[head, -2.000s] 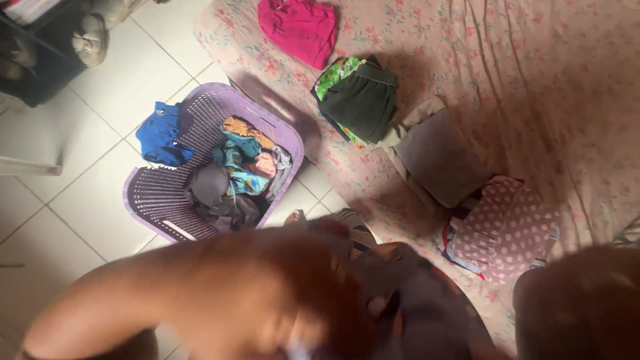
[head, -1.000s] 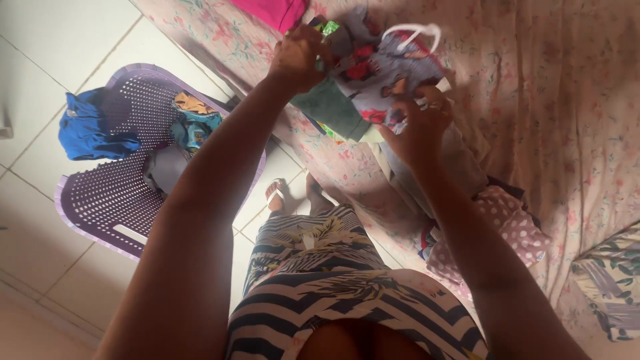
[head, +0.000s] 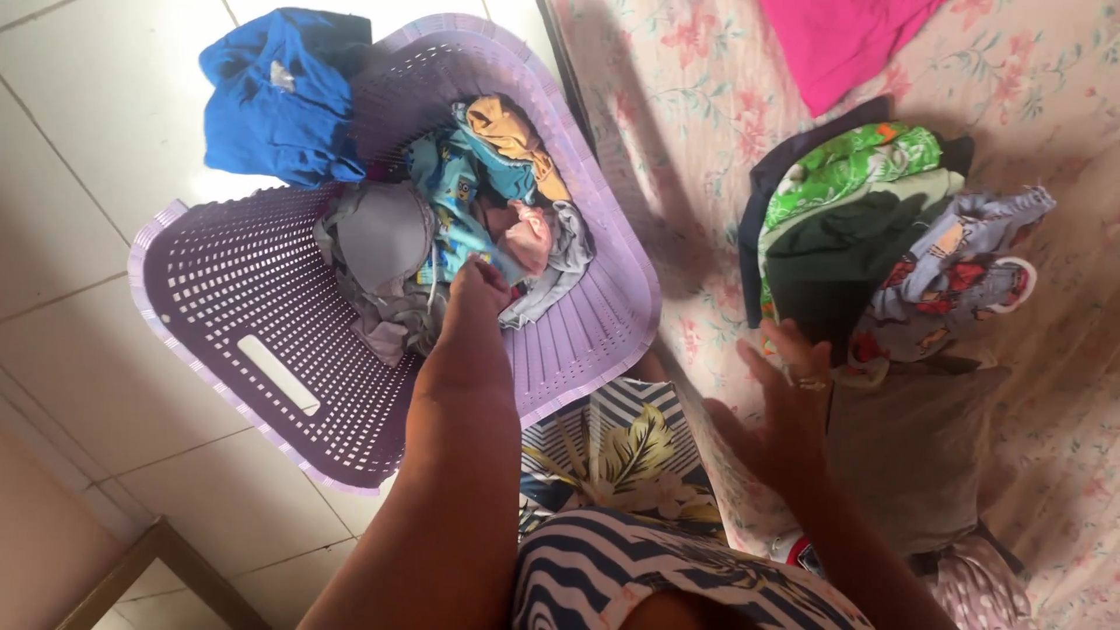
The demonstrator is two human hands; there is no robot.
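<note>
My left hand (head: 483, 282) reaches into the purple plastic laundry basket (head: 595, 324) and touches the light-blue patterned cloth (head: 455, 201); whether its fingers grip it is hard to tell. Around it lie grey garments (head: 385, 236), a pink cloth (head: 527, 238) and an orange one (head: 503, 127). My right hand (head: 783, 402), with a ring, hovers with fingers spread and nothing in it, beside the clothes on the bed. Nearest to it are a dark green garment (head: 827, 254) and a grey-blue printed garment with red patches (head: 941, 276). A green printed garment (head: 853, 162) lies partly under the dark green one.
A blue garment (head: 276, 105) hangs over the basket's far left rim. On the floral bedsheet (head: 691, 87) lie a bright pink garment (head: 844, 44), a grey-brown folded garment (head: 910, 455) and a dotted cloth (head: 980, 586). A frame corner (head: 157, 560) stands at lower left on the tiled floor.
Both hands held the grey-blue printed garment over the bed; it now lies there, let go. My left hand has moved left into the basket. The view has shifted toward the basket.
</note>
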